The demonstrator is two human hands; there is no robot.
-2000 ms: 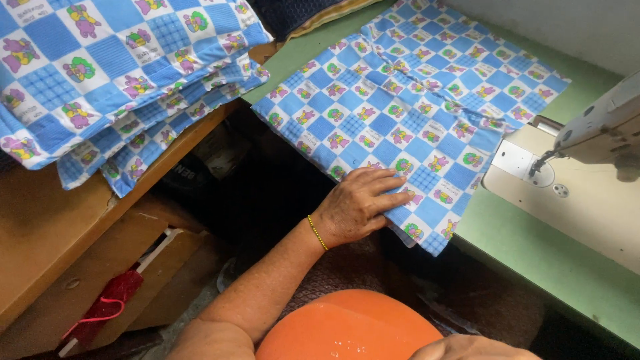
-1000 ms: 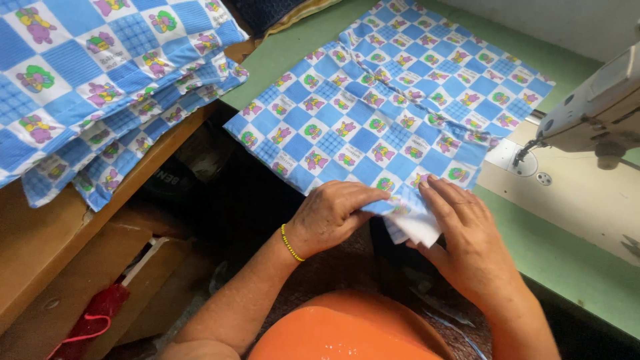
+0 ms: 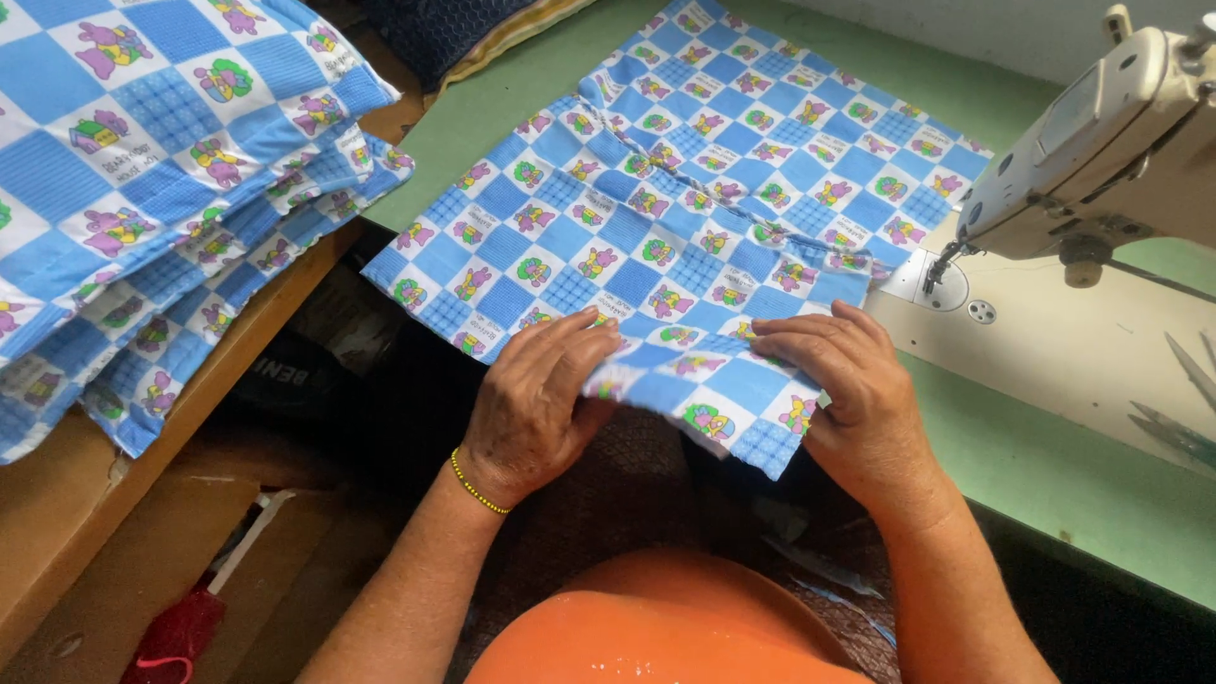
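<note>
A blue-and-white checked printed cloth (image 3: 608, 237) lies over the green tabletop, with a ridge or seam running across its middle. Its near edge hangs past the table's front. My left hand (image 3: 541, 408), with a yellow beaded bracelet at the wrist, grips that near edge, the thumb underneath. My right hand (image 3: 850, 408) holds the same cloth near its right front corner, fingers on top. Just beyond the right hand, the cloth's right side reaches the sewing machine's needle plate (image 3: 940, 280). The presser foot (image 3: 939, 271) stands beside the cloth, not on it.
The sewing machine head (image 3: 1092, 142) is at the right, and metal scissors (image 3: 1183, 432) lie on its pale bed. A stack of matching printed cloth pieces (image 3: 171, 190) rests on a wooden surface (image 3: 57, 513) at the left. Dark fabric with a yellow edge (image 3: 456, 38) lies behind.
My right hand has come up from the lower edge of view to the cloth's right front corner. The near edge, turned up with a white underside one second ago, now shows its printed side.
</note>
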